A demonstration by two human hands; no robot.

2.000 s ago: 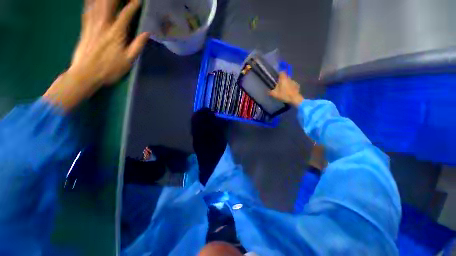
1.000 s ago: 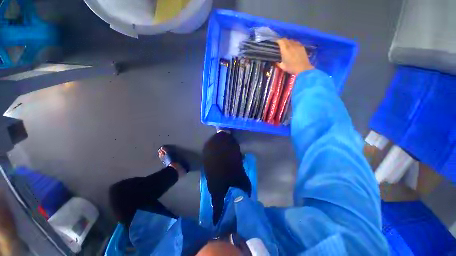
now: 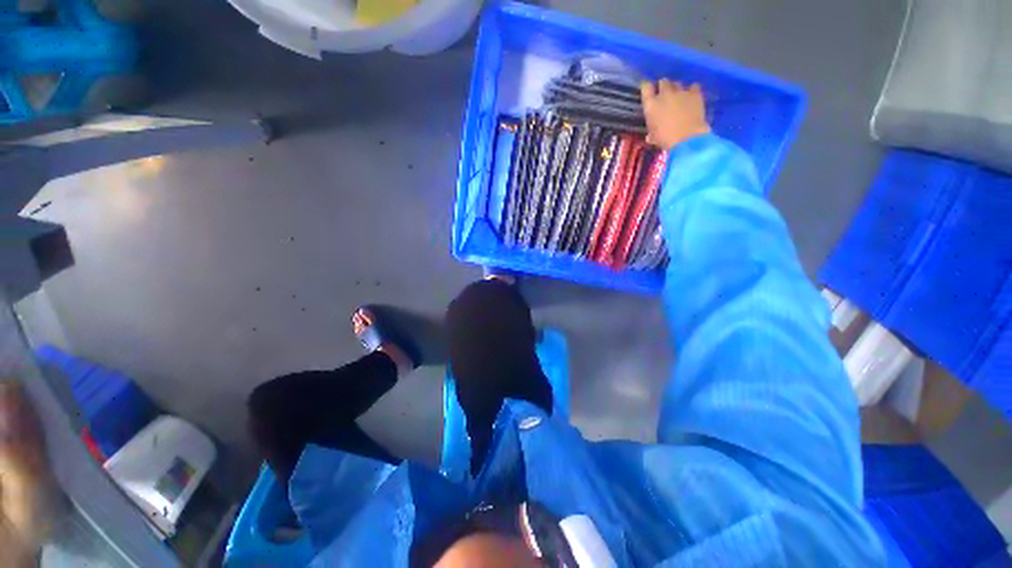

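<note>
A blue plastic bin (image 3: pixel 472 211) stands on the floor ahead of my knees. A row of thin panels with dark and red edges (image 3: pixel 560 189) stands upright in it. A stack of dark-edged panels (image 3: pixel 599 98) lies across the bin's far part, with whitish sheet around it. My right hand (image 3: pixel 675 113) is on the right end of this stack, fingers bent over it; its fingertips are partly hidden. My left hand (image 3: pixel 20 477) is a blur at the left edge, cut off by the frame, and its hold cannot be made out.
A white round container (image 3: pixel 333 28) stands at the top. A light blue stool (image 3: pixel 67 50) is at top left. The bench edge (image 3: pixel 94 488) runs down the left. Blue bins (image 3: pixel 943 255) and a grey-white covered shape (image 3: pixel 954 78) are at the right.
The panels that my right hand held over the bin are now down inside it. The view has turned from the bench to the floor. My left hand has gone to the left edge.
</note>
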